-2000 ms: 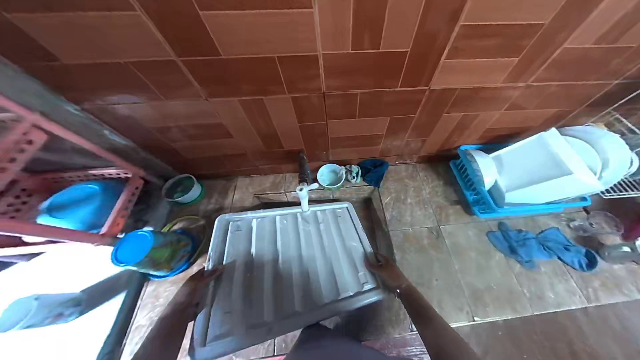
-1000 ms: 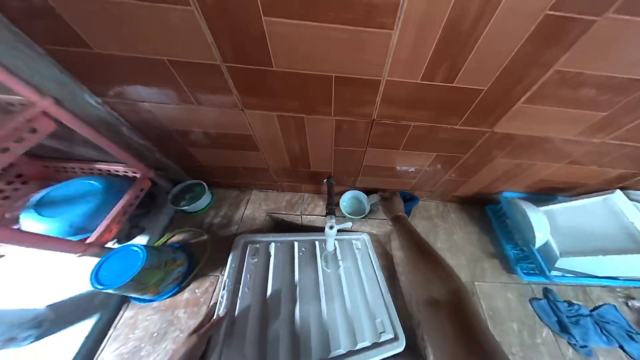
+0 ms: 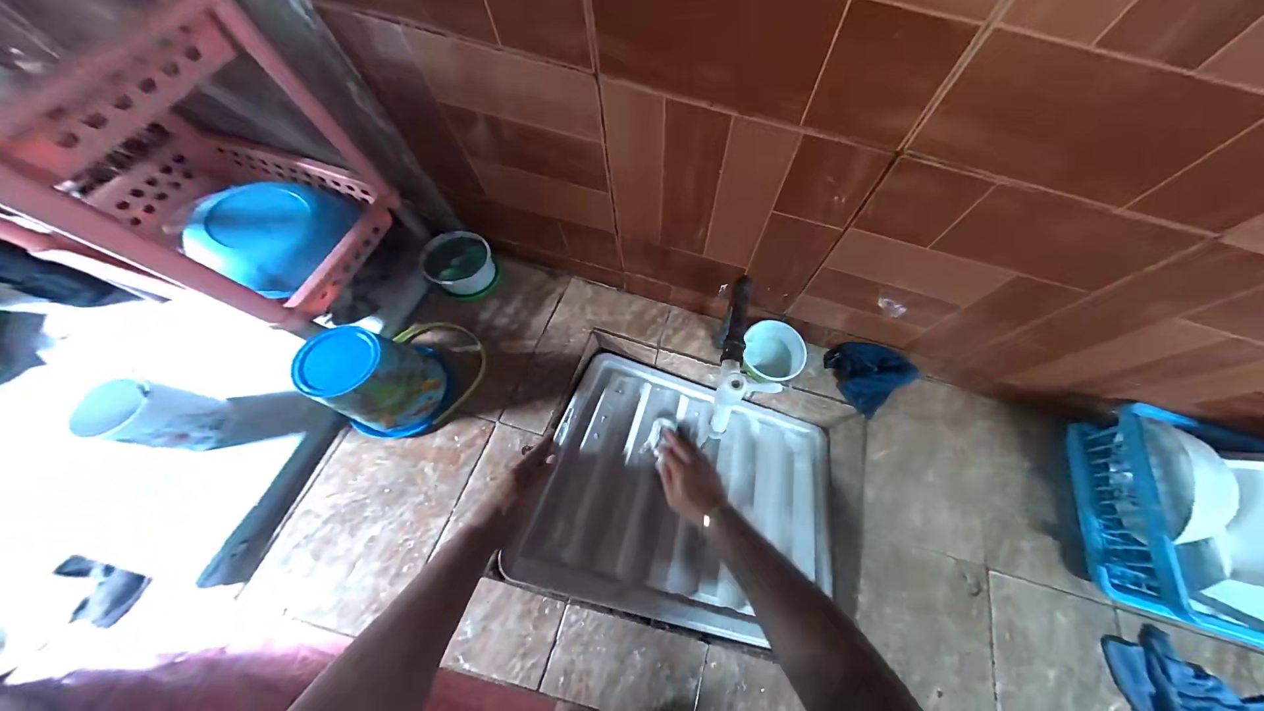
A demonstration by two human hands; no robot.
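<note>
A ridged gray plastic tray [image 3: 731, 592] lies tilted in the tiled sink basin, below a white plastic faucet [image 3: 729, 395]. My left hand [image 3: 528, 474] grips the tray's left rim. On the upper middle of the tray, my right hand [image 3: 686, 474] presses a whitish scrubbing cloth or pad [image 3: 660, 433] against the ridges. Behind the faucet stands a small pale tub [image 3: 774, 351]. A dark blue cloth [image 3: 869, 375] lies to the right of the tub.
At left stand a pink plastic rack [image 3: 296, 94] with a blue basin [image 3: 272, 237], a blue-lidded bucket [image 3: 380, 380] and a small round tub [image 3: 460, 264]. A blue dish rack [image 3: 1116, 513] holds white dishes at right, near a blue cloth [image 3: 1160, 671].
My right hand has moved from beside the small tub to the tray and now holds the whitish scrubber. Two seconds ago both hands held the tray's sides. The view has shifted left.
</note>
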